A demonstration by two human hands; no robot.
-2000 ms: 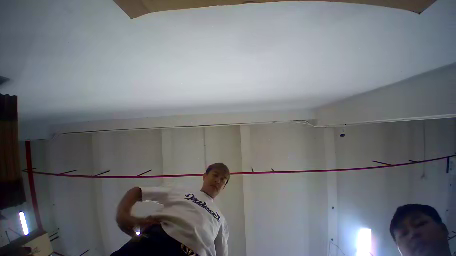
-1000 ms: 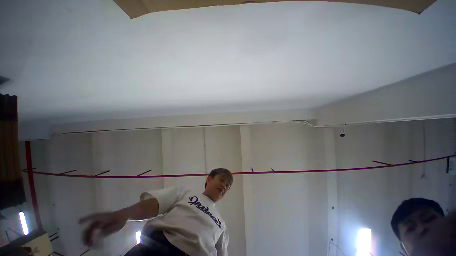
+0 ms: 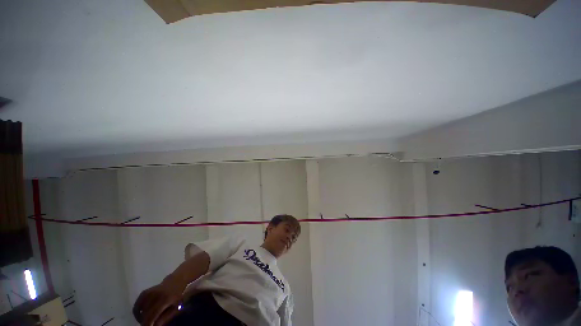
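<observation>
Neither of my hands is in view. The camera looks up at a pale wall and ceiling. Nearest along the top edge is a tan cardboard strip, cut off by the picture's rim. A person in a white shirt with dark lettering stands at the lower middle, one forearm bent down with the hand low near the waist. A second person's head with dark hair shows at the lower right corner.
Brown ribbed stacked edges stand at the far left, with a carton below them. A thin red pipe runs across the ceiling. Bright lights show at the lower right and lower left.
The white-shirted person's arm swung out to the left, then came back in towards the waist. The second person's head has shifted slightly right and turned. The camera has not moved.
</observation>
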